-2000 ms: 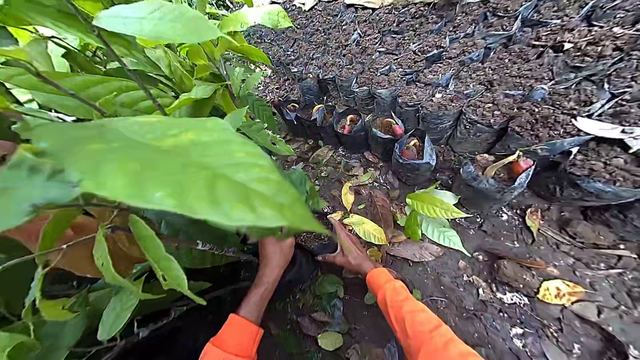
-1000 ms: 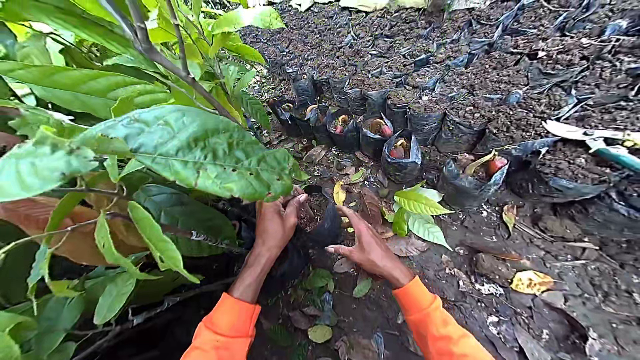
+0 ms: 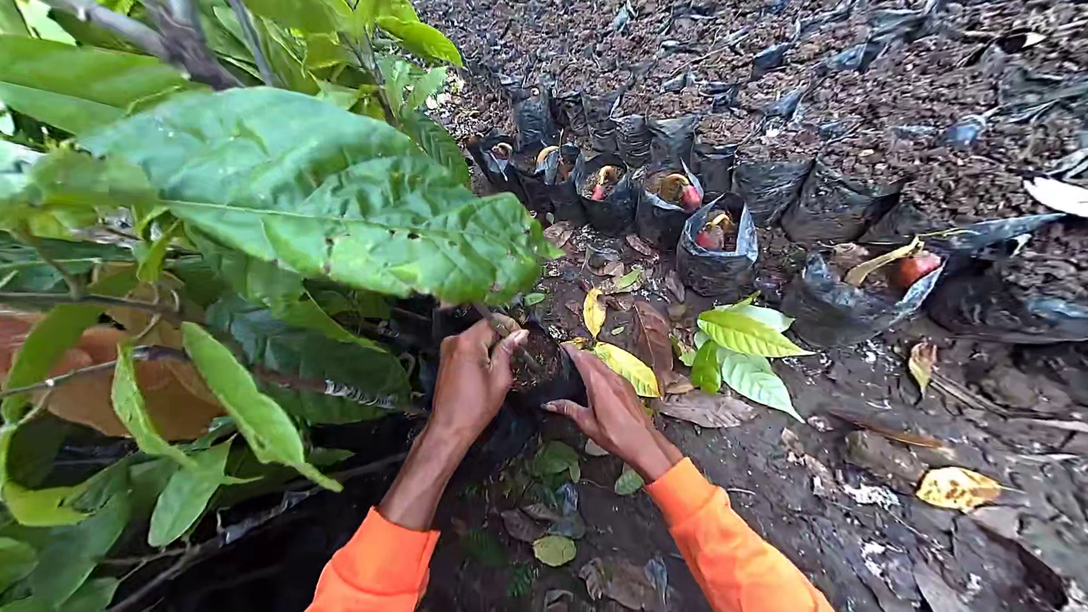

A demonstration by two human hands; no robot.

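Observation:
Between my hands stands a black plastic nursery bag of soil (image 3: 544,361), low among the leaves. My left hand (image 3: 472,365) is closed around a thin brown plant stem (image 3: 493,321) at the bag's left side. A large green leaf (image 3: 340,195) hangs just above that hand and hides the upper part of the stem. My right hand (image 3: 614,408) lies against the bag's right side, thumb in front and fingers behind, on its rim and wall.
Dense leafy branches (image 3: 246,399) crowd the left. Black bags with sprouting seeds (image 3: 718,246) line the soil bed at upper right. Cut green leaves (image 3: 752,344) and yellow leaves (image 3: 956,489) lie on the damp ground. A thick branch (image 3: 170,38) crosses the upper left.
My right hand, apart with spread fingers one second ago, is now against the bag. My left hand has closed on the stem. The view has shifted somewhat.

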